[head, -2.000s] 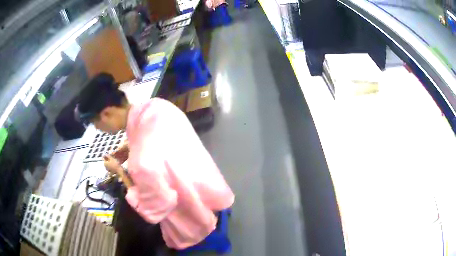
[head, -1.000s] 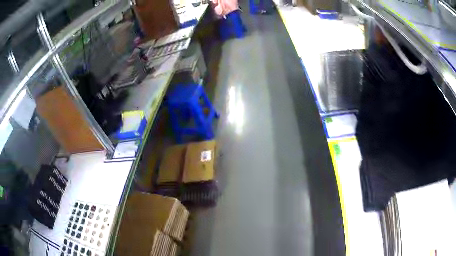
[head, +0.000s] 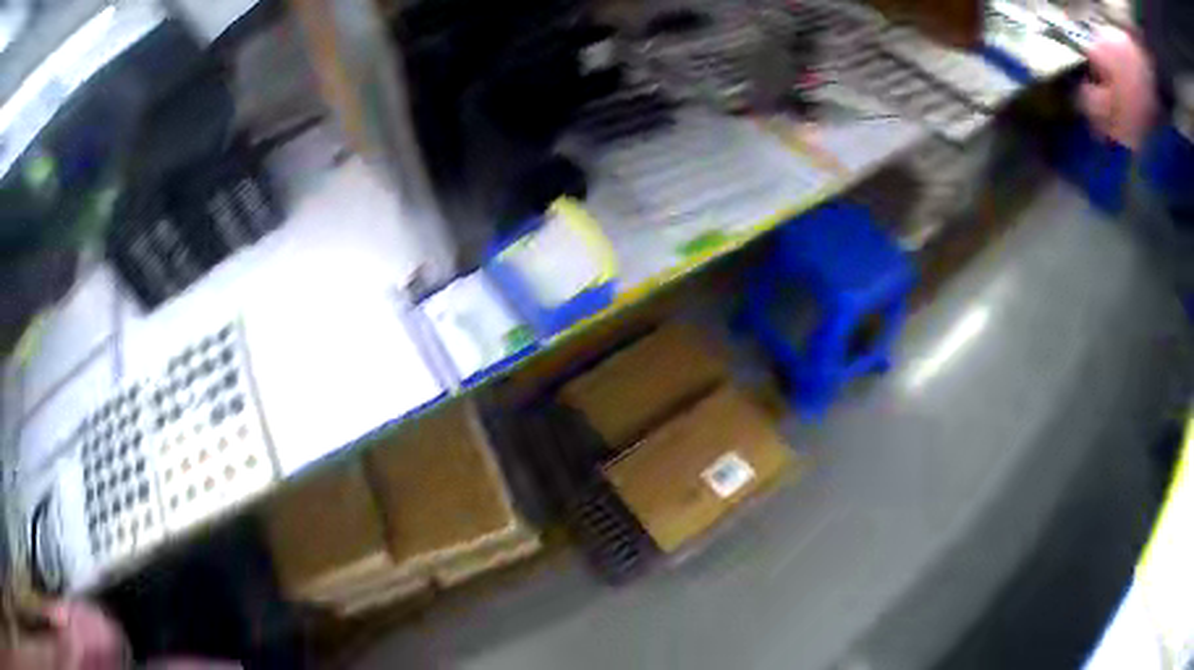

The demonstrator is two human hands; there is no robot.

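Neither my left hand nor my right hand can be made out; the view is blurred and tilted. Nearest on the left bench lies a white parts tray point(head: 210, 452) with rows of small dark and tan pieces. A black rack or tray point(head: 197, 229) with light marks stands behind it. A blurred pink and skin-toned shape point(head: 89, 636) is cut off at the lower left corner; whose it is cannot be told.
A blue bin point(head: 557, 268) and papers lie along the bench edge. Brown cartons point(head: 445, 491) and a labelled carton point(head: 701, 465) stand below, beside a blue stool point(head: 832, 295). A person in pink point(head: 1120, 85) is partly visible at the upper right.
The view has swung left and tilted. The pink-clothed person seated at the left bench has left the main view. The tray, bin and cartons now appear larger; the right bench is mostly gone.
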